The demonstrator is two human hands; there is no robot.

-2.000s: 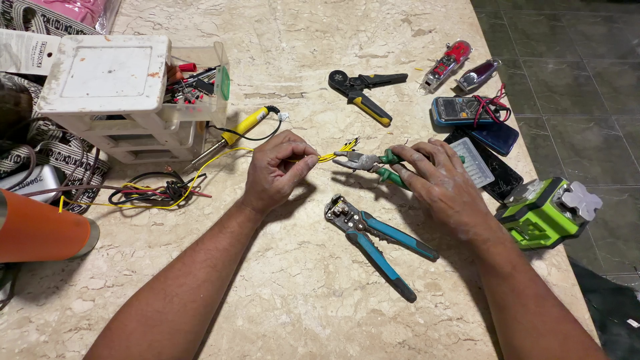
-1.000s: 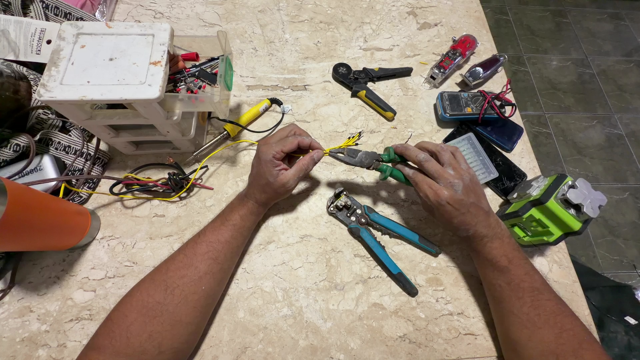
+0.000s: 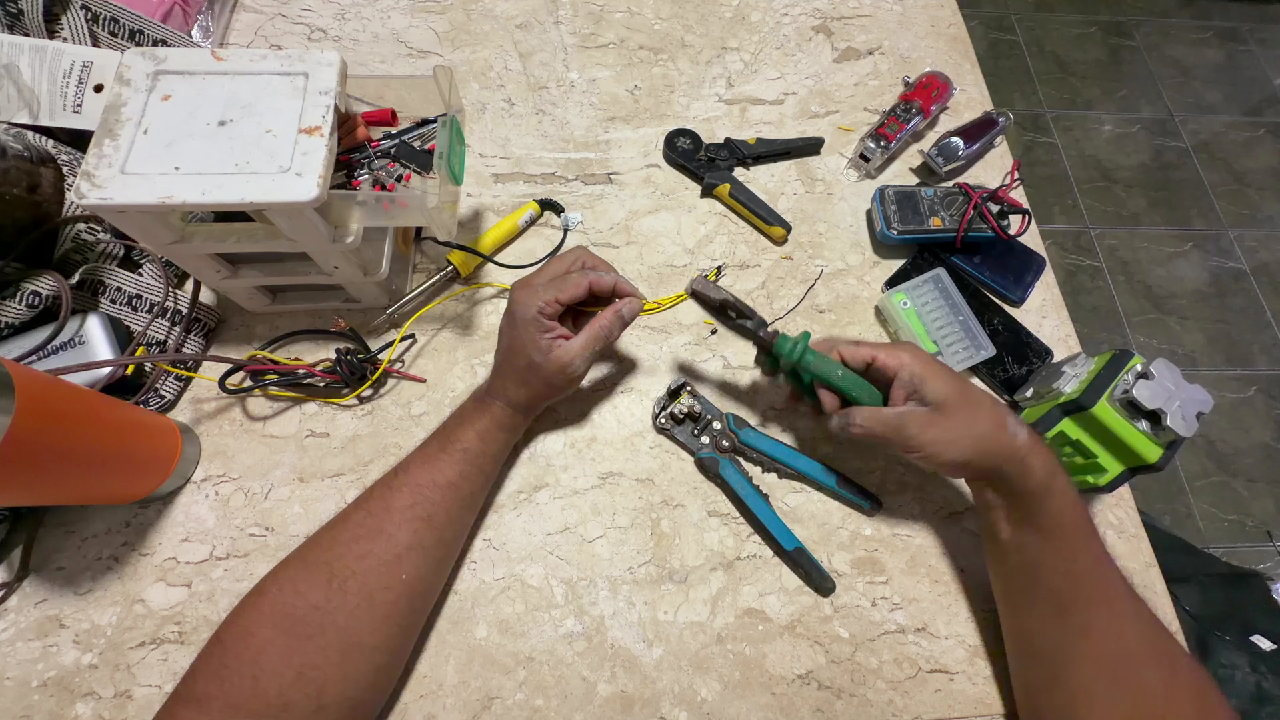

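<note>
Pinched between the thumb and fingers of my left hand (image 3: pixel 565 330) is a small bundle of yellow wires (image 3: pixel 665 303), its dark-tipped ends pointing right. My right hand (image 3: pixel 920 405) grips green-handled pliers (image 3: pixel 790 355), whose jaws sit just right of the wires, apart from my left fingers. Below the pliers lies a blue-handled wire stripper (image 3: pixel 755 480). A black and yellow crimping tool (image 3: pixel 740 175) rests above. Left of my left hand, a yellow soldering iron (image 3: pixel 495 238) lies beside the drawers, and a yellow wire (image 3: pixel 400 340) runs to a tangle of cables (image 3: pixel 345 365).
White plastic drawers (image 3: pixel 210 130) with an open top drawer and an orange tumbler (image 3: pixel 90 435) stand left. Along the right edge are two hair clippers (image 3: pixel 905 120), a multimeter (image 3: pixel 920 213), phones (image 3: pixel 995 270), a clear case (image 3: pixel 940 318) and a green laser level (image 3: pixel 1100 420).
The pliers' jaws were at the yellow wires beside my left fingers; my right hand has drawn them away to the right. My left hand still holds the wires.
</note>
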